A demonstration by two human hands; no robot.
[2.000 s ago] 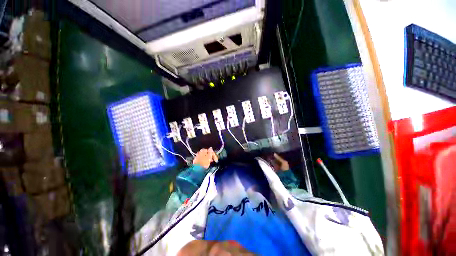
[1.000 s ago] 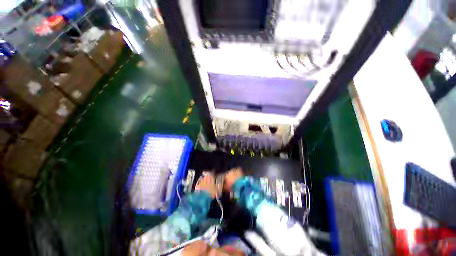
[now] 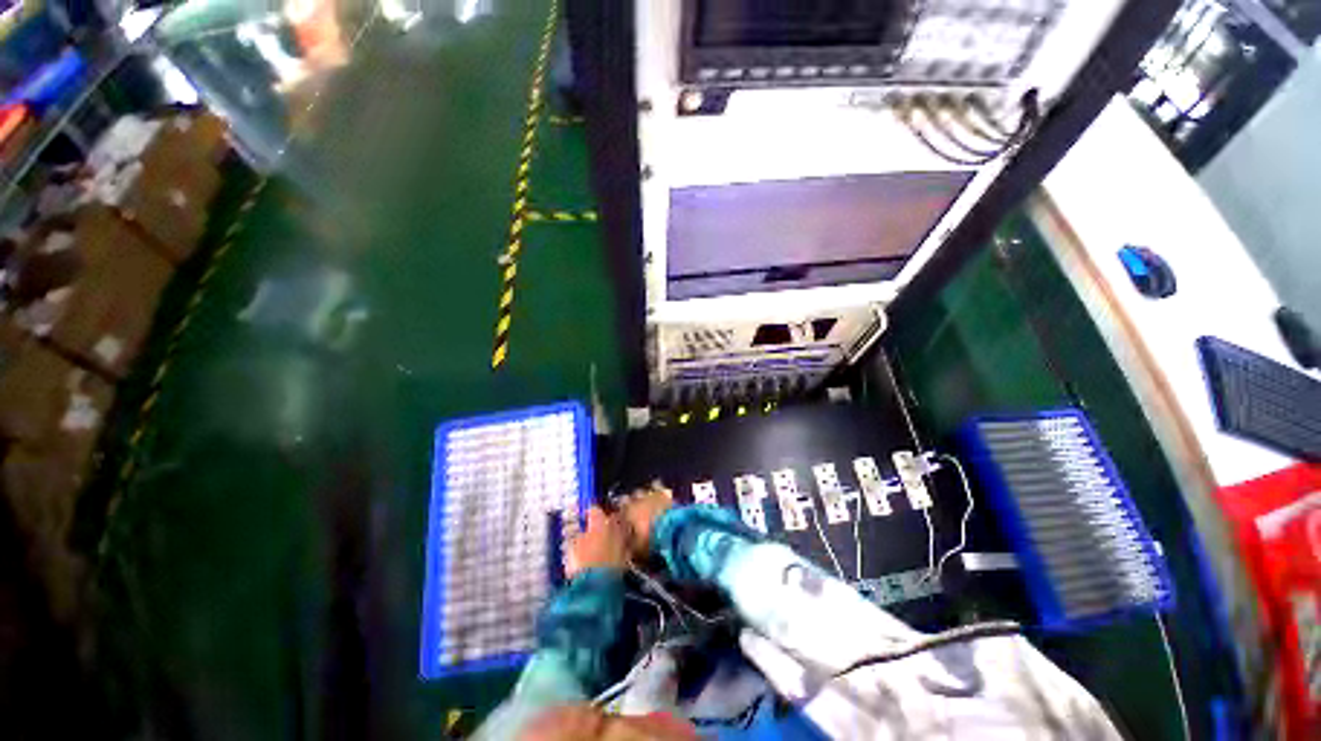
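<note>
My left hand (image 3: 596, 544) and my right hand (image 3: 642, 517) are close together at the left end of the black test fixture (image 3: 782, 434), next to the left tray. They cover the leftmost sockets, and what they hold is too small and blurred to tell. Several pale test sockets (image 3: 830, 492) stand in a row to the right of my hands. Thin white test leads (image 3: 968, 507) loop from them to a grey-green connector strip (image 3: 901, 586) at the near edge. A small dark item lies by my left hand on the tray's right side.
The blue-rimmed left tray (image 3: 432, 557) holds rows of white pieces. A right tray (image 3: 1037, 576) stands beyond the fixture. The instrument rack (image 3: 811, 138) rises behind. A white desk (image 3: 1145, 348) with keyboard (image 3: 1263, 394) and mouse is right; cartons (image 3: 123, 297) are far left.
The view has shifted. My hands, apart near the fixture's front edge two seconds ago, have come together at its left end sockets. My right hand has moved left across the fixture.
</note>
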